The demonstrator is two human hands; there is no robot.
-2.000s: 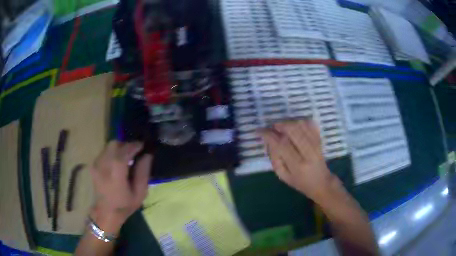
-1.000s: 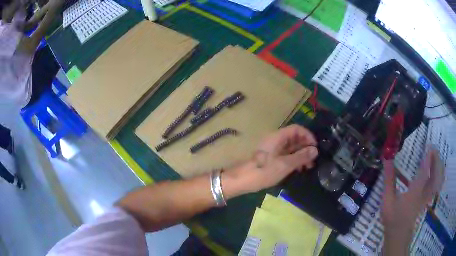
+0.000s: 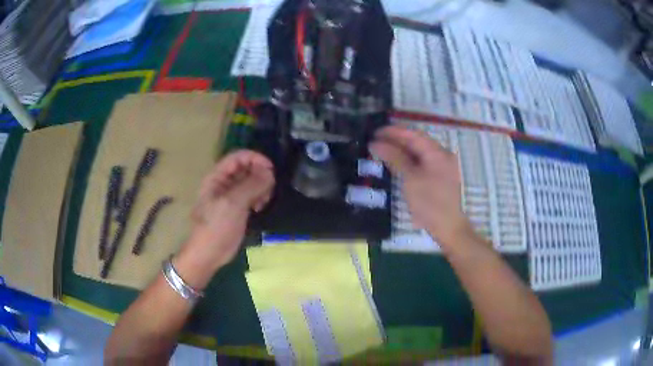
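Observation:
The black hand press (image 3: pixel 331 93) stands upright on its flat black base plate. The round silvery nest (image 3: pixel 316 179) sits low on it, with a small pale round spot (image 3: pixel 317 151) just above. My left hand (image 3: pixel 240 182) is at the left edge of the base plate, fingers curled; whether it holds a small part cannot be told. My right hand (image 3: pixel 415 161) is blurred, beside the base labels (image 3: pixel 369 168) and partly over the component tray (image 3: pixel 490 186); its fingertips are bunched, and any held part is hidden.
Dark ridged sticks (image 3: pixel 114 214) lie on a cardboard sheet (image 3: pixel 182 125) at left, beside a cardboard-covered stack (image 3: pixel 39 200). Yellow sheets (image 3: pixel 311 271) lie in front of the press. Another slotted tray (image 3: pixel 564 221) is at far right, with more trays (image 3: pixel 494 71) behind.
The view has swung back from the left side to face the press. My right hand has left the red handle's side and is by the labels. My left hand's fingers are more curled.

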